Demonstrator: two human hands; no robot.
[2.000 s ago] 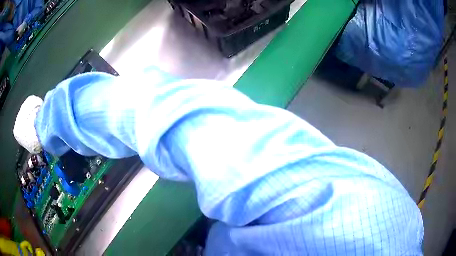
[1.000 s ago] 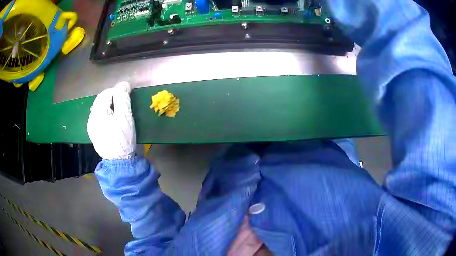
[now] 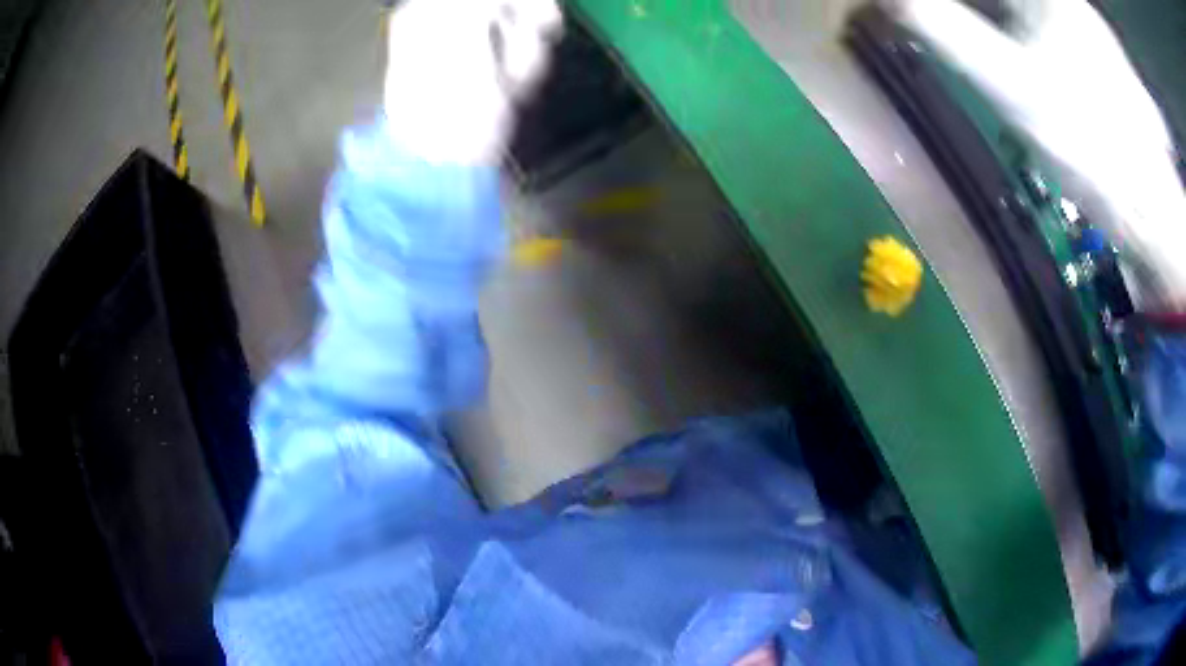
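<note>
The circuit board [image 3: 1100,267], green with small blue and dark parts, lies in its black frame [image 3: 1004,247] on the shiny metal sheet at the right. My right hand [image 3: 1060,111], in a white glove with a red cuff edge, lies over the board and frame at the upper right; whether it grips them is unclear. My left hand [image 3: 455,72], in a white glove, is at the top left of centre, beyond the bench edge, blurred and overexposed. Its fingers look curled, but I cannot tell whether it holds anything.
A yellow clump [image 3: 891,275] sits on the green bench edge [image 3: 832,280]. A large black crate [image 3: 195,306] stands at the left. Something black is beside my left hand. Yellow-black tape [image 3: 234,124] marks the grey floor at the upper left.
The view has swung left, bringing in the crate and floor. My left hand has left the bench's front edge and is out over the floor side. My right hand has come into view over the board.
</note>
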